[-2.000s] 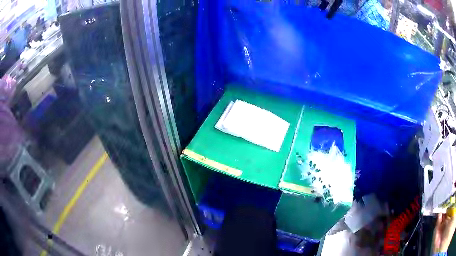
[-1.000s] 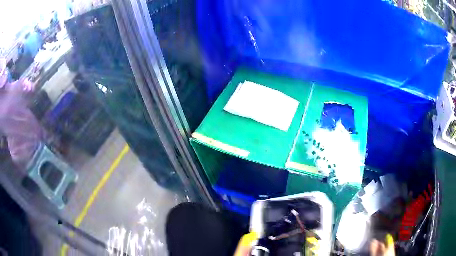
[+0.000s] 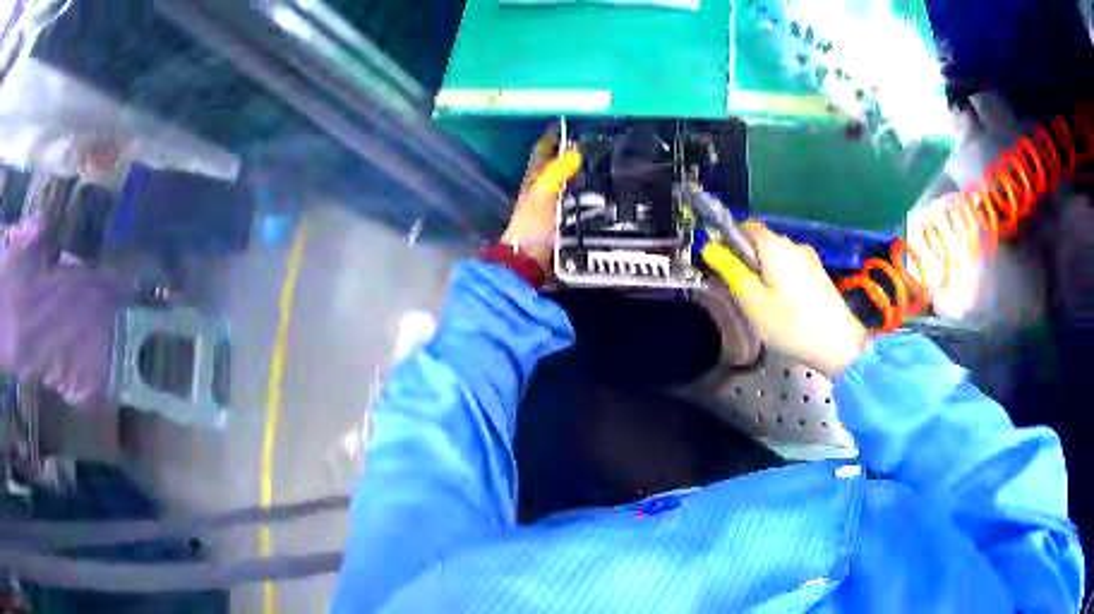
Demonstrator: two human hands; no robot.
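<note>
A projector housing (image 3: 624,266), a tray with a pale rim and dark inner parts, is held up in front of me, its vented end wall towards me. My left hand (image 3: 536,214), with a yellow finger cot, grips its left edge. My right hand (image 3: 780,286), also with yellow finger cots, holds a dark grey air blow gun (image 3: 723,228) at the housing's right side, its nozzle pointing into the housing. The gun's lower part is partly hidden by the hand.
Green boxes (image 3: 600,60) stand just beyond the housing, with small dark parts on bright clear plastic (image 3: 858,72). A coiled orange air hose (image 3: 972,204) runs to the right. A perforated metal surface (image 3: 786,402) is by my lap. A stool (image 3: 174,360) stands at left.
The view has tilted down to my lap and sleeves. The housing has come up in front of the green boxes, and my right hand now holds the blow gun against its side.
</note>
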